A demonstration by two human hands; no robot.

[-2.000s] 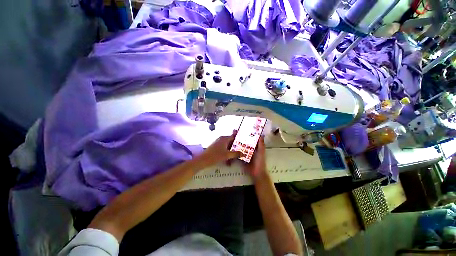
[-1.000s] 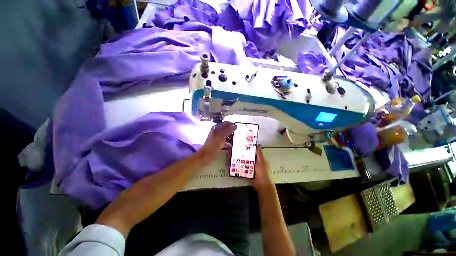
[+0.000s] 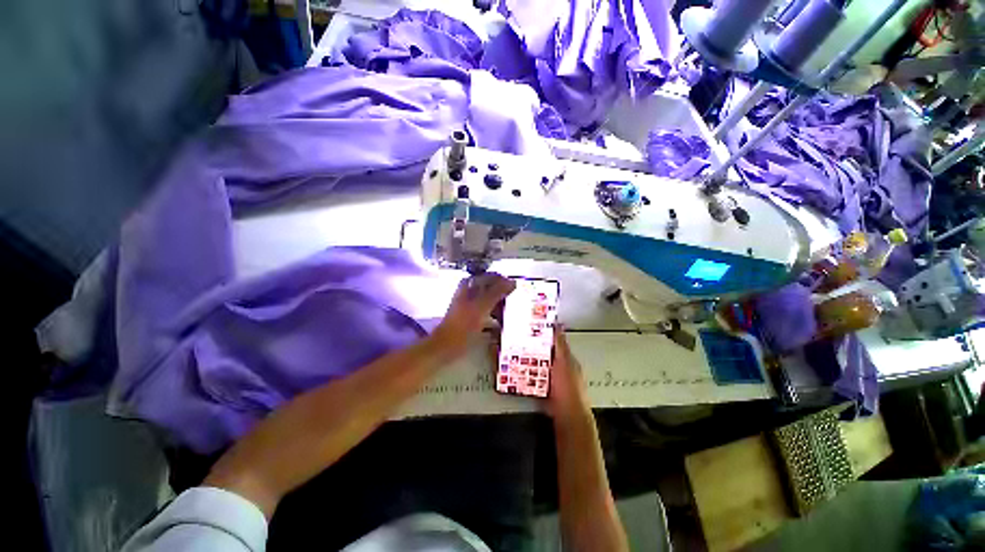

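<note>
A smartphone (image 3: 527, 336) with a bright lit screen stands out in front of the machine head, above the table's front part. My right hand (image 3: 564, 372) holds it along its right side and lower edge. My left hand (image 3: 475, 307) is at its upper left, with fingertips at the screen's top left corner; the fingers behind the phone are hidden. The white sewing machine (image 3: 583, 232) with a blue band and lit display is just behind. A purple garment piece (image 3: 292, 313) lies left of the needle area.
The white machine table (image 3: 659, 372) has a printed scale along its front. A small blue tray (image 3: 730, 357) is at the right, with bottles (image 3: 848, 313) beyond. Purple cloth (image 3: 589, 49) is heaped behind the machine. Thread cones (image 3: 805, 41) are at upper right. A wooden board (image 3: 722, 491) is lower right.
The phone has gone from tilted to nearly upright in view and sits slightly lower. My left hand has moved from its lower left side to its top left corner.
</note>
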